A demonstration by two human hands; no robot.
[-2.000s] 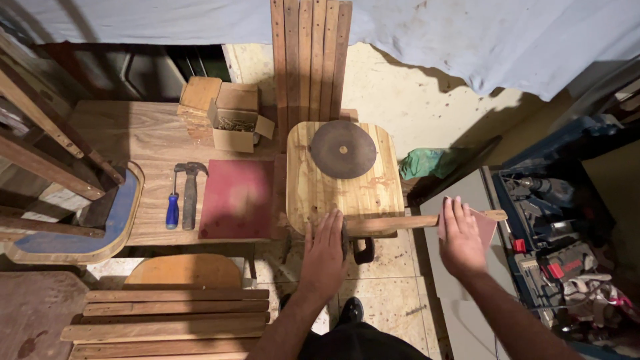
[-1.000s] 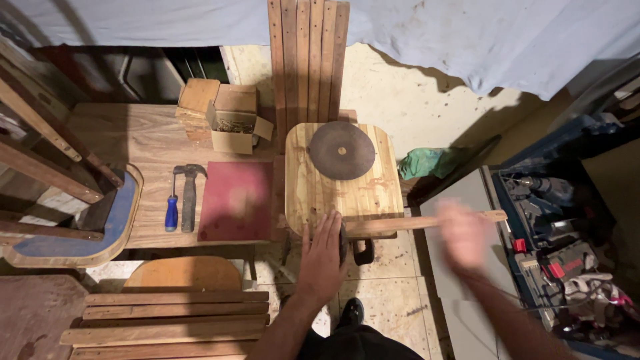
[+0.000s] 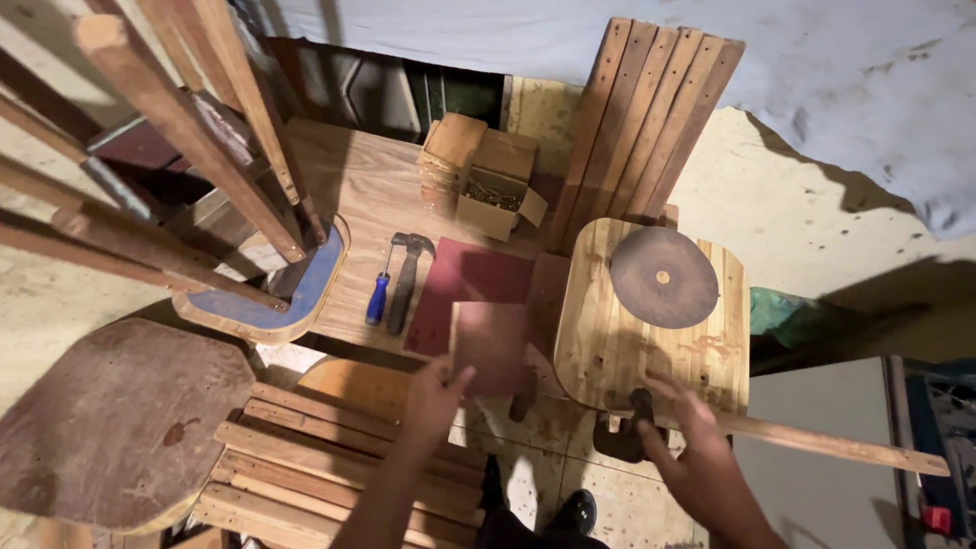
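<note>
A small reddish sheet, apparently sandpaper, is pinched in my left hand over the front of a larger red sheet. My right hand reaches to the black handle of a clamp at the front edge of a wooden board with rounded corners; whether its fingers grip the handle is unclear. A wooden strip juts out to the right from under that hand. On the board lies a dark round abrasive disc.
A claw hammer and a blue-handled screwdriver lie on the wood-grain table, near an open cardboard box of screws or nails. Wooden slats stand behind the board; more slats are stacked front left. Stool legs rise at left.
My left hand has left the wooden strip and moved left, and now holds the small sheet. My right hand has moved from the strip's right part to the clamp. The view has shifted left.
</note>
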